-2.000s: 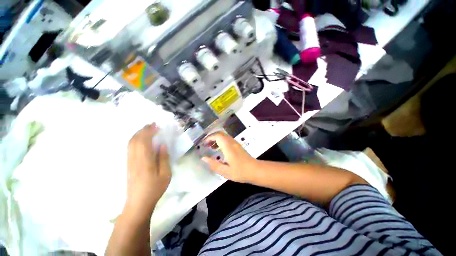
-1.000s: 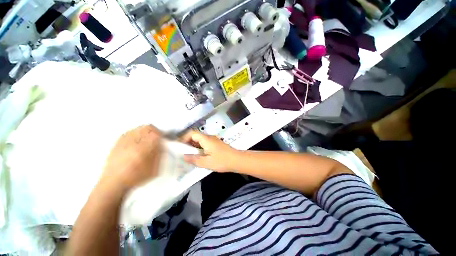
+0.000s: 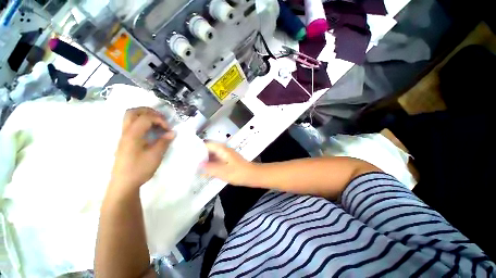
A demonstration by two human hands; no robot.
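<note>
A large heap of white cloth point(image 3: 65, 179) covers the table left of the overlock machine point(image 3: 174, 32) and hangs over the front edge. My left hand point(image 3: 142, 144) is on the cloth, fingers curled, thumb and fingertips close together near its upper right part. My right hand point(image 3: 225, 164) pinches the cloth's right edge at the table's front edge. The cloth between my hands reaches up towards the presser foot area point(image 3: 185, 108). Whether its edge lies under the foot cannot be told.
Maroon scraps point(image 3: 285, 91), pinkish-red snips point(image 3: 302, 57) and thread cones point(image 3: 315, 19) lie right of the machine. A dark spool point(image 3: 68, 51) and a black object point(image 3: 66, 82) lie left of it. Grey fabric point(image 3: 400, 43) is at the right edge, with a white cloth pile point(image 3: 375, 152) lower right.
My left hand has moved from low beside my right hand up towards the machine. My right hand stays near the front edge, pinching cloth. The view has shifted, moving the machine leftward and up in the picture.
</note>
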